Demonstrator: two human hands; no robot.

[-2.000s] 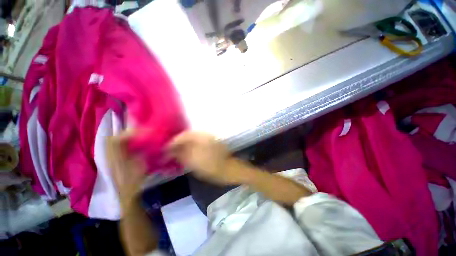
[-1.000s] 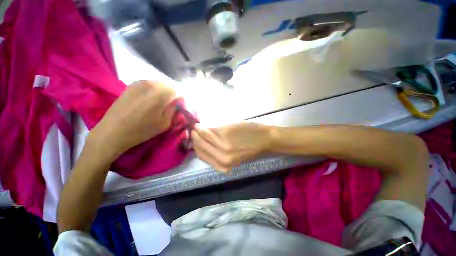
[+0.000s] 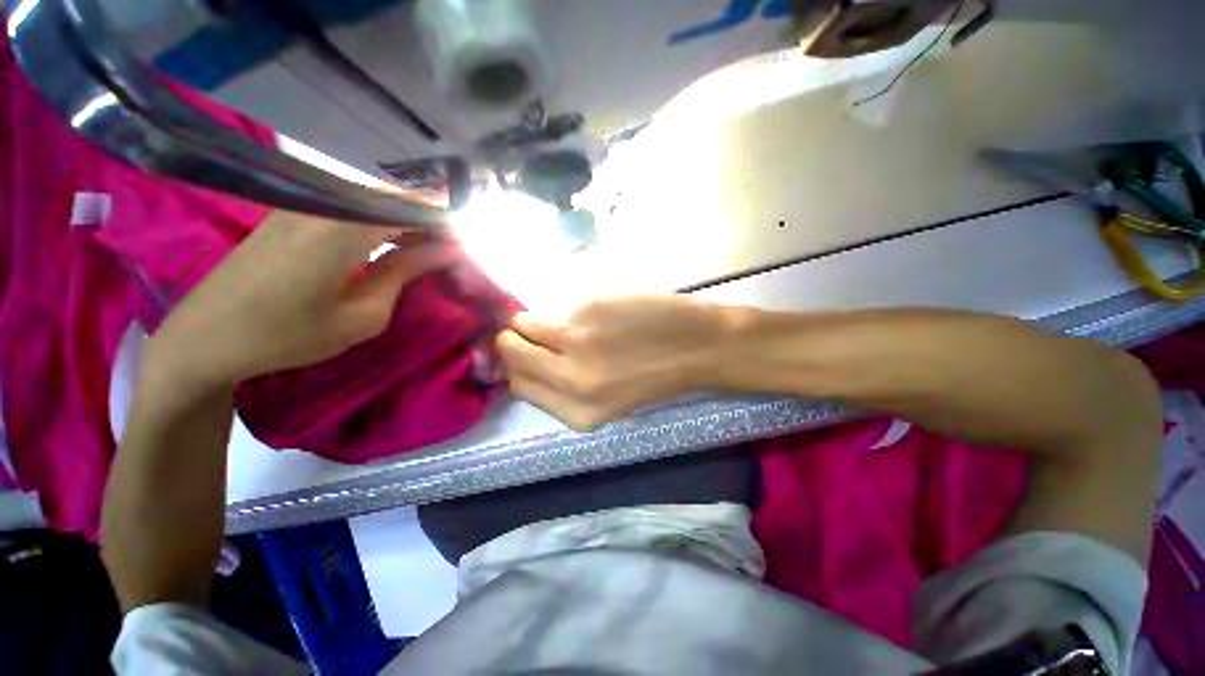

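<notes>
A bright pink sleeve lies on the machine bed, its open end close to the needle area, where white lamp glare hides detail. My left hand is on the sleeve left of the needle, fingers gripping the cloth near the glare. My right hand pinches the sleeve's end between thumb and fingers, just below and right of the glare. The pink garment body spreads at the left, with a small white label on it.
The machine head hangs over the work. Thread snips with yellow and green handles lie at the right. The table's front edge carries a tape-like strip. More pink garments hang below it. A blue crate is beneath, at left.
Since one second ago, the view has moved closer to the machine head. The sleeve end has come up to the needle area, and my left hand has opened slightly along the cloth.
</notes>
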